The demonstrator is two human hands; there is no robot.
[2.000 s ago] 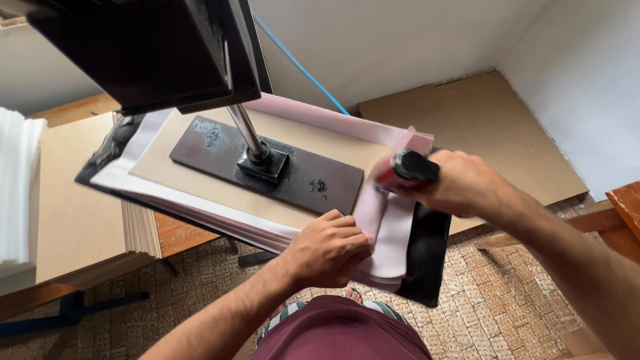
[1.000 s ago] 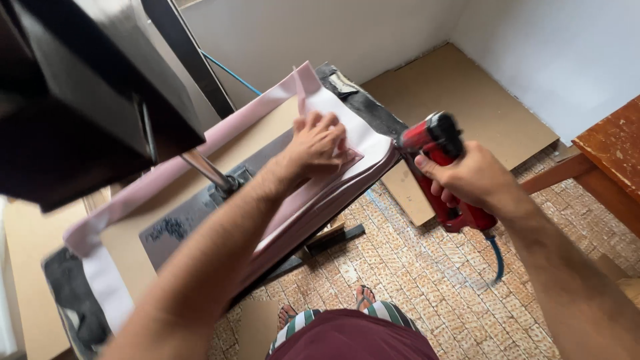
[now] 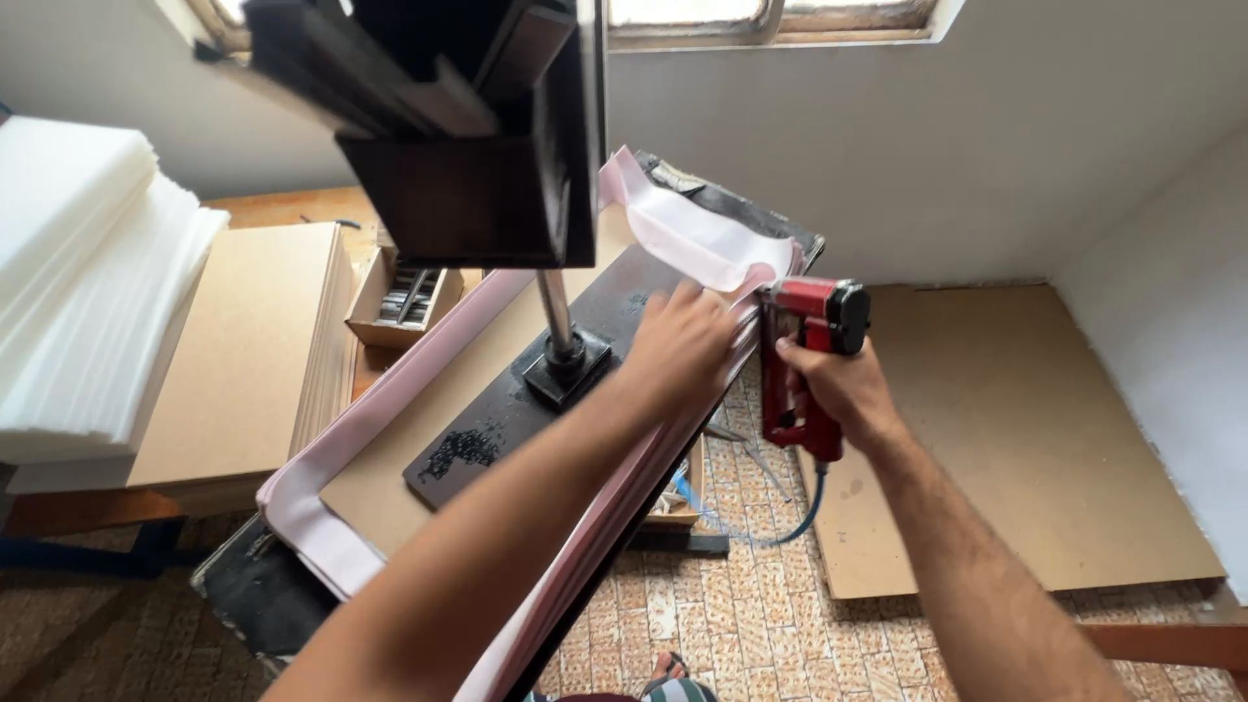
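My right hand [image 3: 843, 385] grips a red pneumatic stapler [image 3: 807, 366] with a blue air hose. Its nose is at the near right corner of a padded panel, beside folded pink fabric [image 3: 702, 244]. My left hand [image 3: 682, 341], partly blurred, lies on the fabric edge just left of the stapler; whether its fingers pinch the cloth is unclear. A dark plate [image 3: 624, 292] on a metal rod [image 3: 554, 317] presses on the tan board [image 3: 366, 492] inside the fabric border. Under the panel is a black padded support [image 3: 263, 595].
A black holder [image 3: 468, 185] hangs above the panel. Stacked tan boards [image 3: 239, 341], white foam sheets [image 3: 78, 302] and a box of metal strips [image 3: 405, 297] stand on the left. A large board [image 3: 994, 439] lies on the floor at right, and scissors [image 3: 751, 448] show below the panel.
The panel has turned to a steeper slant. The stapler has come from beside the panel's end to its near right corner. The view has shifted noticeably.
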